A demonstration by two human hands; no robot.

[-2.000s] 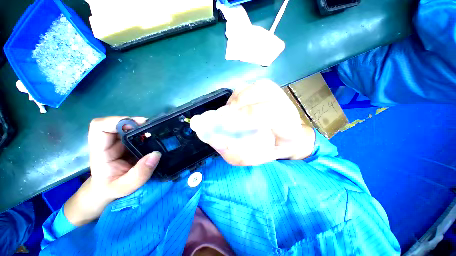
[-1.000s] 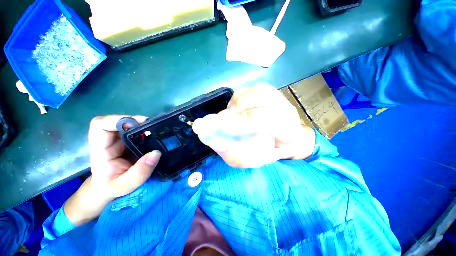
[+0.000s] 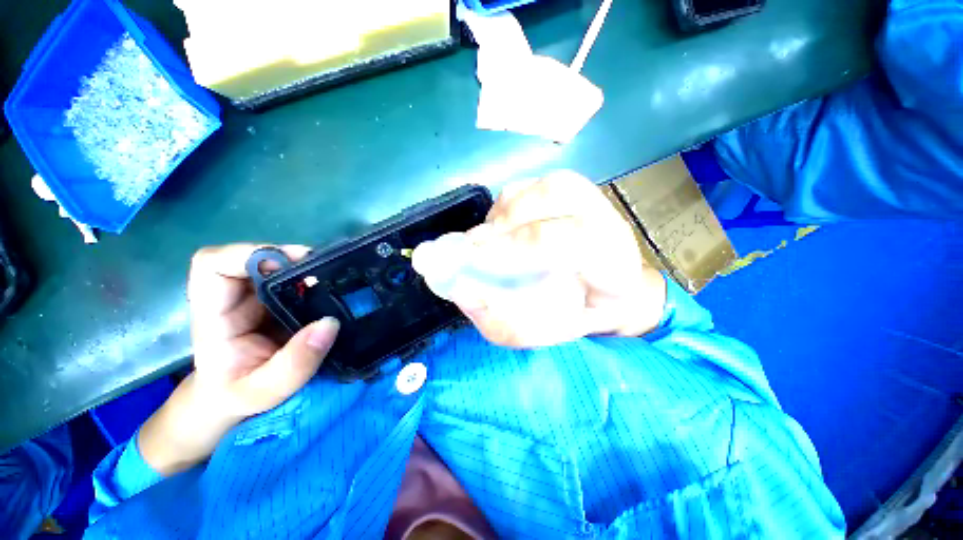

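Observation:
A black rectangular housing (image 3: 422, 229) with a loop at its left end is held tilted at my chest, its open inside facing me. My left hand (image 3: 248, 343) grips its left end, thumb on the near rim. My right hand (image 3: 539, 264) is closed around a whitish glue bottle (image 3: 491, 272), mostly hidden in the fist. Its thin yellowish tip (image 3: 407, 253) points into the housing beside a small round feature. A small pale square (image 3: 362, 302) shows inside the housing. The right end of the housing is hidden behind my right hand.
A blue bin (image 3: 58, 158) of whitish clear pieces stands at left. A cream block (image 3: 327, 47) is at the back. A crumpled white cloth (image 3: 533, 95) with a thin stick (image 3: 591, 37) lies right of it. Another black housing (image 3: 718, 11) is beyond. A person's blue sleeve (image 3: 834, 148) is at right.
My right hand with the bottle has shifted very slightly right and up over the housing. My left hand and the housing have stayed in place.

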